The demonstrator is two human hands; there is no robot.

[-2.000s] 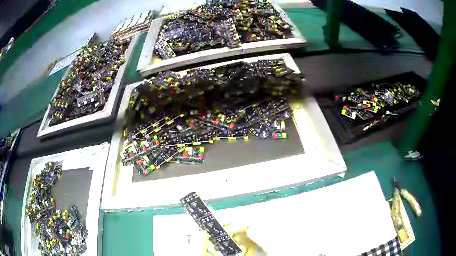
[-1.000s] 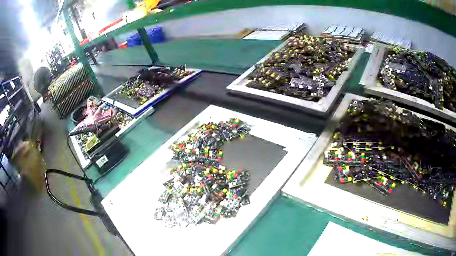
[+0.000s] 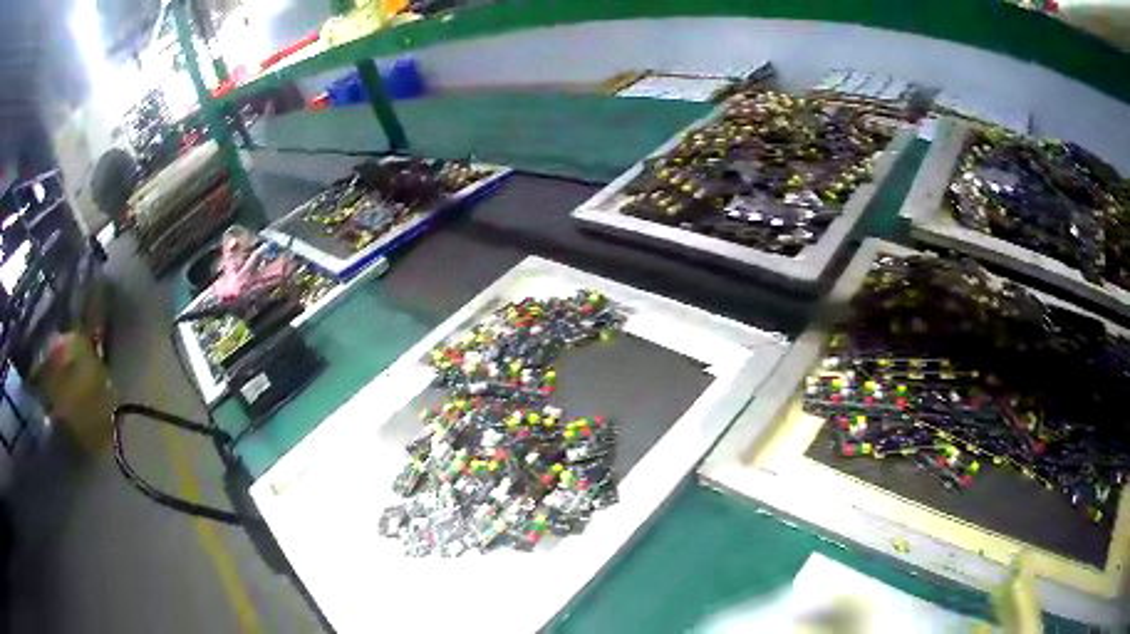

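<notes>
The near white-framed tray (image 3: pixel 731 394) holds heaped circuit board strips (image 3: pixel 508 452) with red, yellow and green components. Its dark base shows at the right. A second white-framed tray (image 3: pixel 793 477), on the right, holds more strips (image 3: pixel 923 427). The white work sheet (image 3: pixel 867 594) is cut off by the bottom edge. A blurred pale yellow patch on the sheet may be my left hand (image 3: pixel 836 616). An upright yellowish shape over the right tray's near rim may be my right hand (image 3: pixel 1019 604). Both are washed out, and I cannot see whether they hold anything.
Two more filled white-framed trays stand behind, one at centre (image 3: pixel 805 263) and one at far right (image 3: pixel 942 227). A blue-edged tray (image 3: pixel 372 254) and a black box (image 3: pixel 270 378) are at left. A black curved bar (image 3: pixel 167 505) juts over the aisle. A green rail crosses above.
The view has swung left from the white sheet, where a hand held a black board strip. In the last second, pale yellowish shapes have appeared at the lower right; the trays have not moved.
</notes>
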